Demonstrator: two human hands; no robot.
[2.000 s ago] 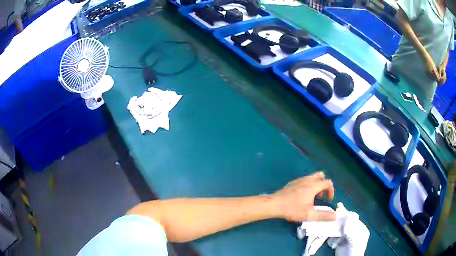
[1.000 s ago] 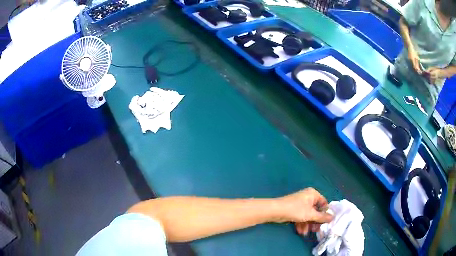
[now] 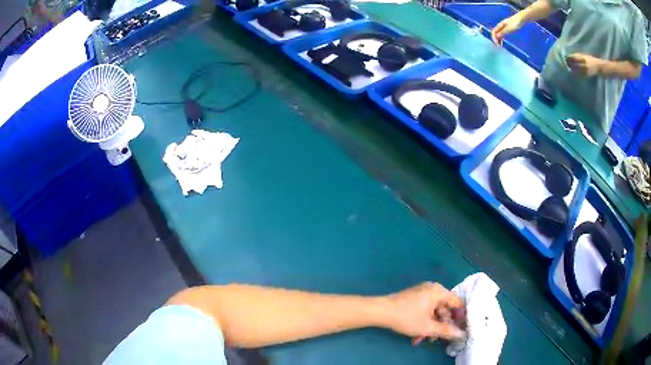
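Observation:
My left hand point(image 3: 428, 314) is bare and reaches in from the lower left over the green bench. Its fingers are bent and closed on the edge of white fabric. My right hand point(image 3: 487, 321) appears as a white-gloved shape beside it, cut off by the bottom edge. Glove and any wiping cloth cannot be told apart, and the right fingers are not clear. No headphones are seen in either hand.
Blue trays with black headphones point(image 3: 532, 187) run along the right. A crumpled white heap point(image 3: 198, 161), a cable point(image 3: 223, 85) and a small white fan point(image 3: 102, 104) are at the left. Another worker point(image 3: 596, 57) stands across the line. Blue bins point(image 3: 64, 164) stand far left.
My left hand has gone from loosely open beside the white fabric to closed at its edge. The white shape has shifted slightly left and looks more upright. The other worker's arms have spread apart.

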